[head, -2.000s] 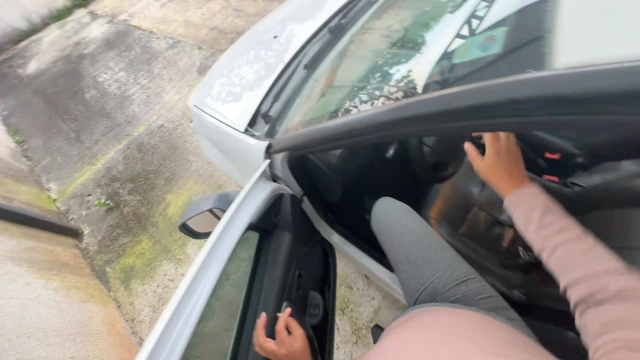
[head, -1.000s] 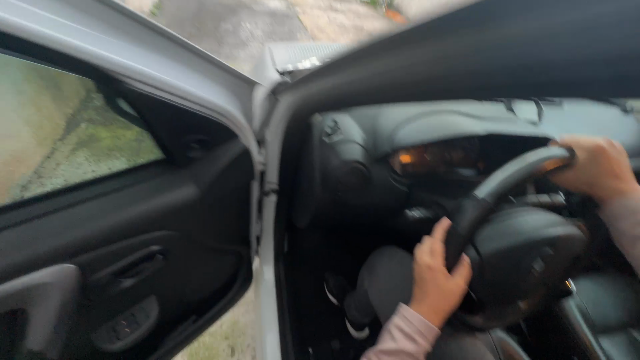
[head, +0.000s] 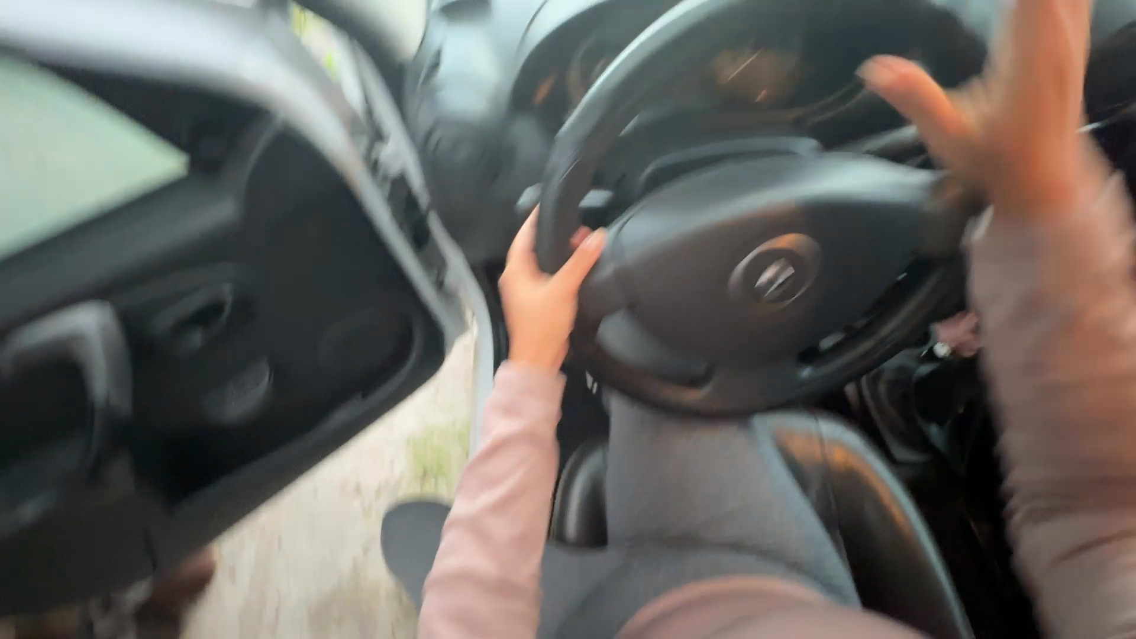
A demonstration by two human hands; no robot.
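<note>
A black car steering wheel point(head: 701, 390) fills the middle of the view, with a maker's badge on its hub. My left hand point(head: 546, 293) grips the left side of the rim, thumb on the near side and fingers partly hidden behind it. My right hand point(head: 1012, 115) is raised at the upper right, over the wheel's right side, blurred, with its thumb spread away from the fingers; I see nothing in it. Its fingertips lie beyond the frame's top edge. Behind the wheel, the instrument cluster point(head: 754, 75) shows orange light.
The driver's door point(head: 293, 355) stands open at left, with its pull handle and window. Pale ground point(head: 328, 515) shows between door and sill. My legs are on the dark seat point(head: 887, 515) beneath the wheel. A gear lever area lies at lower right, partly hidden.
Two seconds ago I was outside the car by the open door; now I am seated in it. My right hand, on the upper rim one second ago, has come off it. The view has moved closer to the wheel.
</note>
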